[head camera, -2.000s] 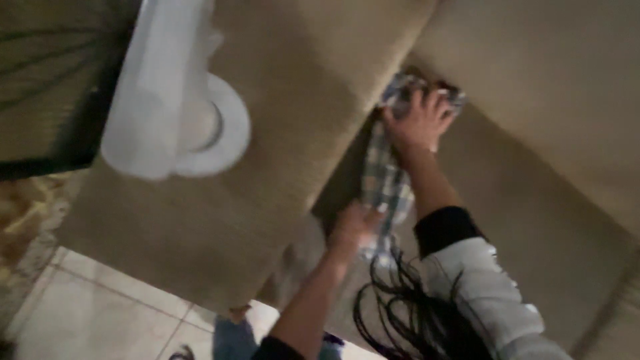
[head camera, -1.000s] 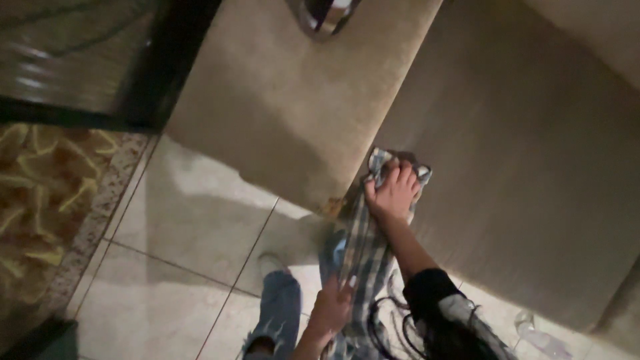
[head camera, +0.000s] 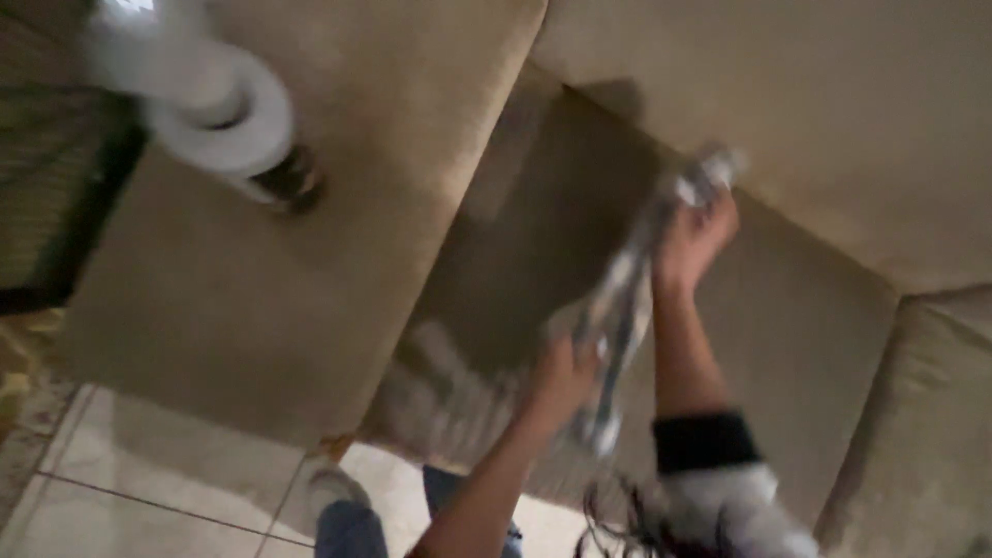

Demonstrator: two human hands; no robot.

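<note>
A plaid cloth, blurred by motion, stretches between my two hands above the sofa seat. My right hand grips its upper end near the base of the sofa backrest. Lower and to the left, my left hand holds the cloth's other end, with a short piece hanging below the fingers. The seat fabric beneath is brown, with darker and lighter patches.
On the sofa section at left is a blurred white, ring-shaped appliance part with a dark end. Tiled floor and my shoe lie below. Another cushion stands at right.
My right hand was spread flat on the cloth against the seat near its front corner; now it holds the cloth up by the backrest. The view has shifted strongly.
</note>
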